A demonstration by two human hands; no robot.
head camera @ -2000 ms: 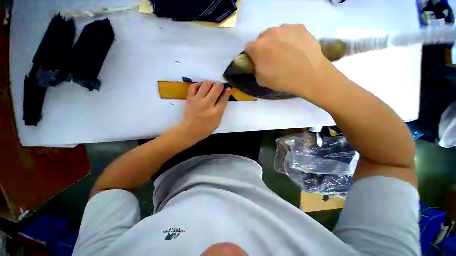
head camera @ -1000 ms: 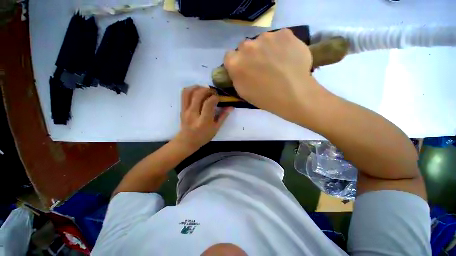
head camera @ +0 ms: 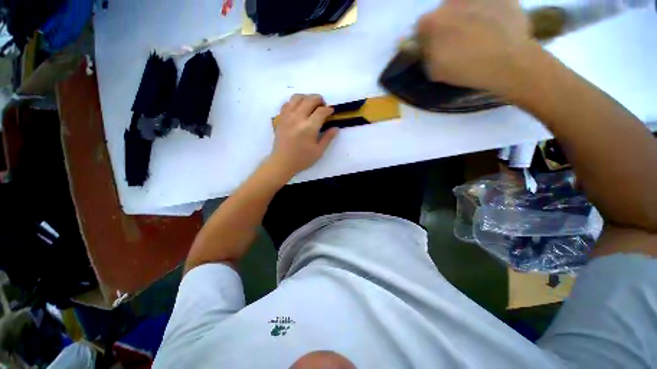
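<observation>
My left hand [head camera: 301, 133] presses a small dark cut piece [head camera: 350, 114] onto the yellow-brown pressing template [head camera: 382, 109] on the white table. The piece is folded over both long edges, with a strip of yellow showing between. My fingers cover its left part. My right hand [head camera: 472, 50] is closed on the steam iron [head camera: 418, 81], to the right of the template and apart from it. The iron's pointed soleplate faces left; my hand hides its top.
Unpressed dark stacks [head camera: 196, 94] lie at the left. A neater dark pile [head camera: 299, 14] sits on yellow card [head camera: 347, 19] at the far middle. The iron's pale hose [head camera: 596, 11] runs off right. Plastic-bagged goods [head camera: 533, 223] are below right, and a brown board [head camera: 101, 209] at the left.
The iron in my right hand has moved right, off the piece and template. My left hand still holds the piece. More of the folded piece and template now shows. The camera view has shifted.
</observation>
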